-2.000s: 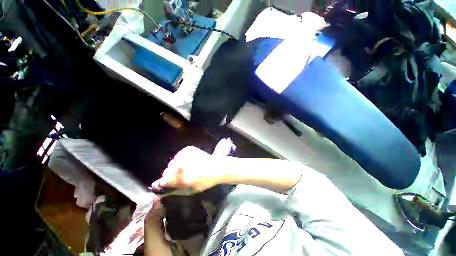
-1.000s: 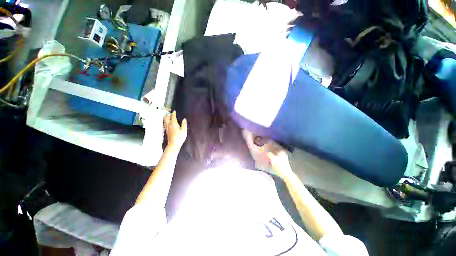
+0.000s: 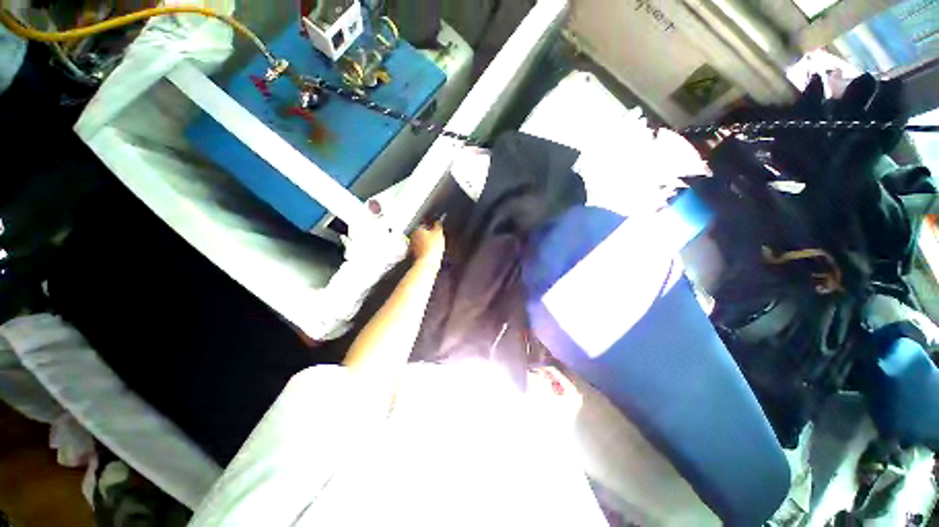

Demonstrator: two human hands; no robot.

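Observation:
A dark garment lies between the white compartment and the left end of the blue padded form, running down towards my body. My left hand is at the garment's left edge, its fingers closed on the cloth. Strong glare covers the garment's near end and my shirt. Only a small reddish patch, possibly my right hand, shows beside the garment's lower right; its fingers cannot be made out. A white cloth strip lies across the form's left end.
A white open compartment at upper left holds a blue board with fittings and a yellow hose. A black garment pile lies behind the form. A patterned cord crosses above. Another blue form stands at the right edge.
The view has turned and moved. My hands went from low near a pale bundle to the dark garment. Since the middle frame, my right hand has become almost lost in glare; the iron is out of view.

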